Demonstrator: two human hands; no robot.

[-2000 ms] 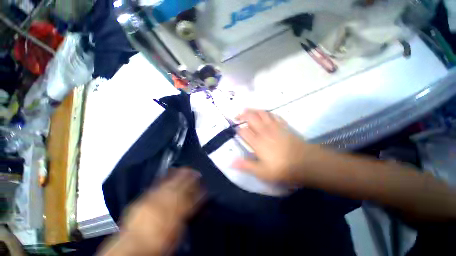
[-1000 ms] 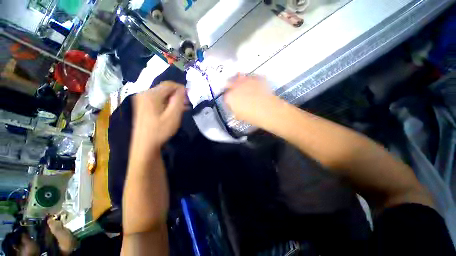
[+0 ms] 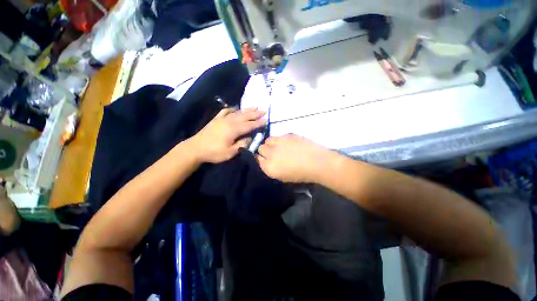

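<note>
A dark navy garment (image 3: 159, 129) covers the left of the white machine table and hangs over its front edge. My left hand (image 3: 226, 135) lies on it just in front of the needle area, fingers pointing right. My right hand (image 3: 288, 156) is beside it, fingertips pinching the cloth's edge. A small pale fabric piece (image 3: 256, 142) shows between my hands, with a thin dark strip beside it. The presser foot and needle area (image 3: 269, 73) is just beyond my fingers in bright glare. The white sewing machine (image 3: 330, 29) stands behind.
Thread snips (image 3: 390, 67) with pinkish handles lie on the machine bed. A red-orange part (image 3: 247, 54) is left of the needle. A wooden table edge (image 3: 88, 135) and plastic bags (image 3: 123, 35) are at left. Part of another person's arm (image 3: 7, 213) shows at the far left edge.
The navy cloth has been spread further left over the table. My left hand has come down beside my right, near the pale piece, which is now mostly covered. The camera view has also shifted.
</note>
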